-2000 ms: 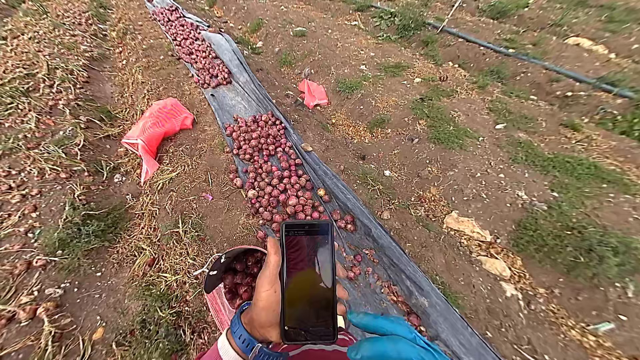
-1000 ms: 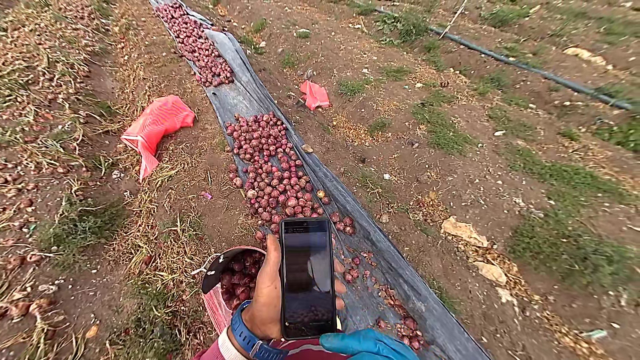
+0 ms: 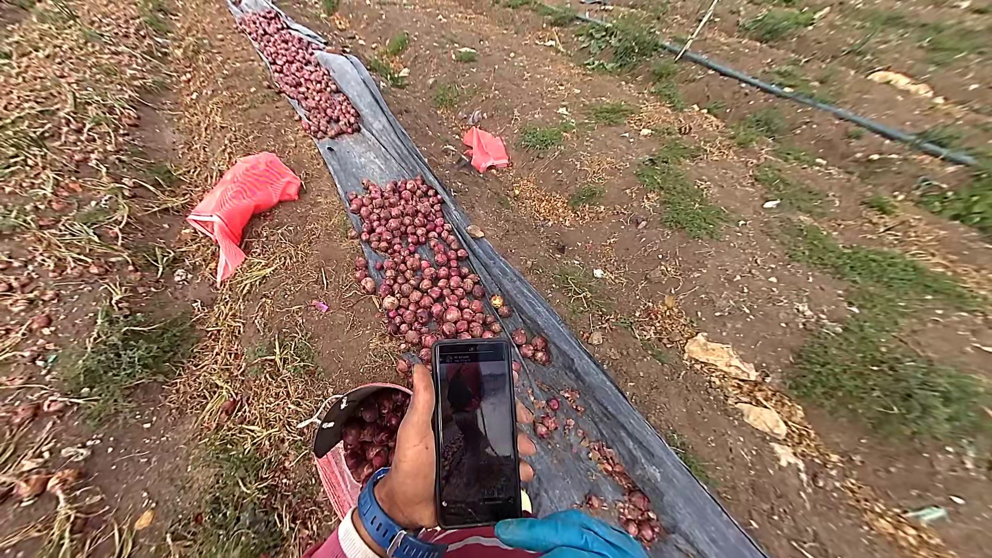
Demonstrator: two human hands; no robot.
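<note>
My left hand (image 3: 418, 465), bare with a blue watch strap at the wrist, holds a black smartphone (image 3: 477, 442) upright, its dark screen toward me. In a blue glove, my right hand (image 3: 570, 533) is at the bottom edge, its fingertip by the phone's lower right corner; the rest of it is partly cut off. Beyond the phone, red onions (image 3: 434, 287) lie heaped on a long dark plastic sheet (image 3: 372, 155). Left of my left hand stands a bucket (image 3: 335, 473) holding red onions (image 3: 373, 430).
A red mesh bag (image 3: 248, 198) lies on soil left of the sheet, a smaller red mesh piece (image 3: 487, 149) to its right. Another onion pile (image 3: 298, 74) is farther up the sheet. A dark hose (image 3: 814, 103) crosses the upper right. Pale stones (image 3: 721, 356) lie at right.
My gloved right hand has moved down and left from beside the phone to below its lower right corner. The screen, plain dark before, now shows a dim picture.
</note>
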